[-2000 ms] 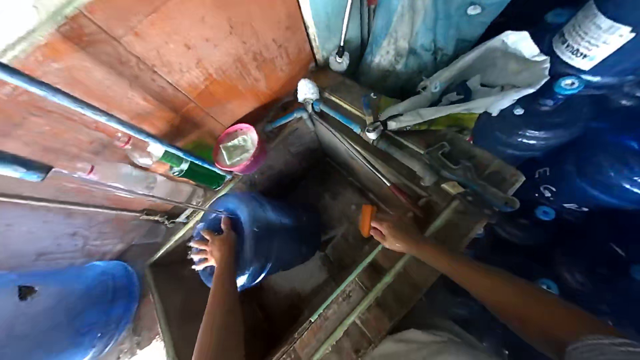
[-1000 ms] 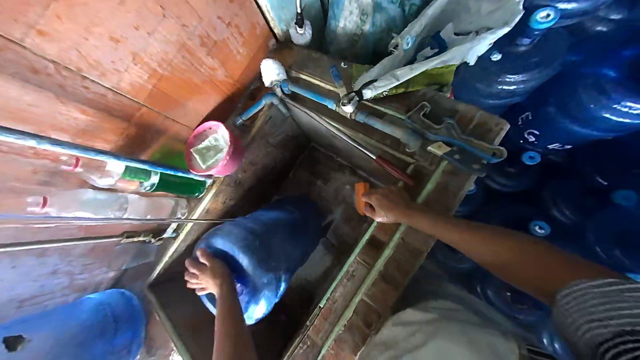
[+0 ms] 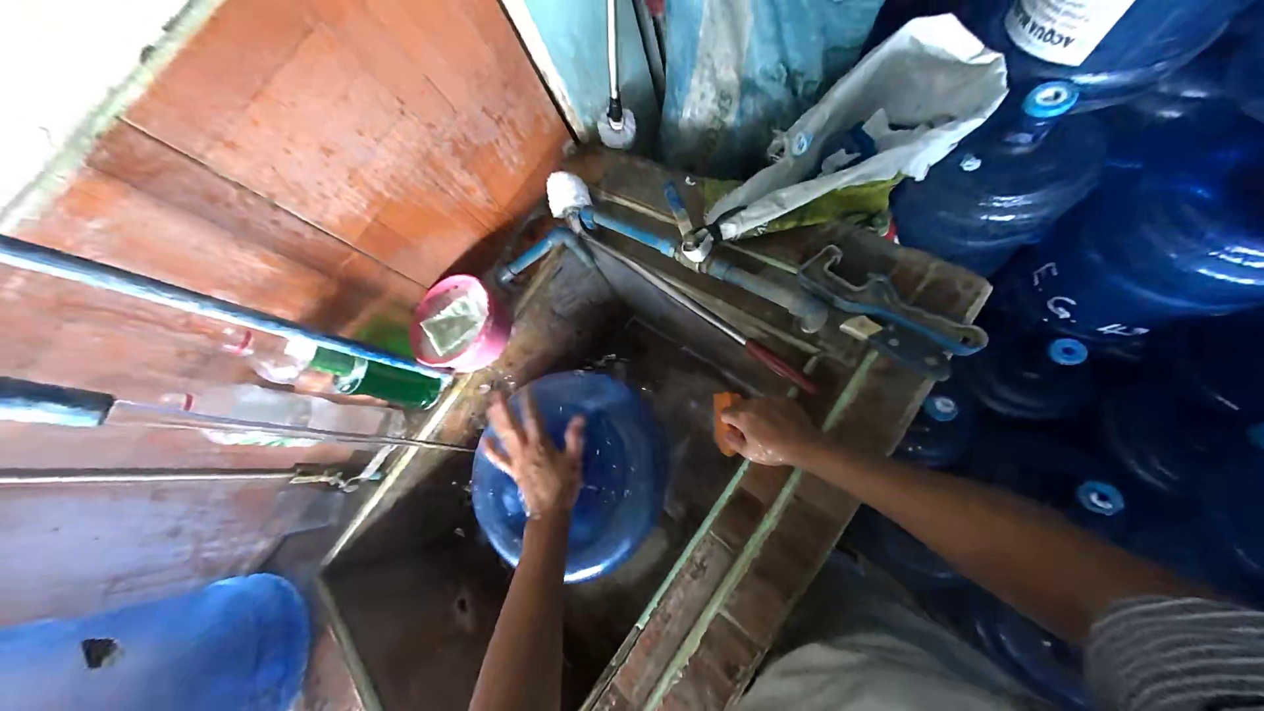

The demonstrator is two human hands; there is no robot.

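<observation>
A blue plastic water jug (image 3: 622,464) stands in a tiled basin (image 3: 395,602), its round end facing up. Over that end my left hand (image 3: 538,459) is spread with the fingers apart; whether it touches the plastic I cannot tell. Water drops show around it. To the right of the jug, by the basin's tiled rim, my right hand (image 3: 770,431) grips an orange block (image 3: 726,423), which may be a sponge or brush.
Behind the basin lie a long-handled brush (image 3: 691,301), blue pipes with a valve (image 3: 696,247) and a metal bracket (image 3: 879,296). On the left ledge are a pink bucket (image 3: 462,324) and plastic bottles (image 3: 385,380). Several blue jugs (image 3: 1165,217) are stacked at right.
The jug, which lay tilted on its side, now has its round end facing up. My left hand has moved on it and its fingers have spread. My right hand still holds the orange block.
</observation>
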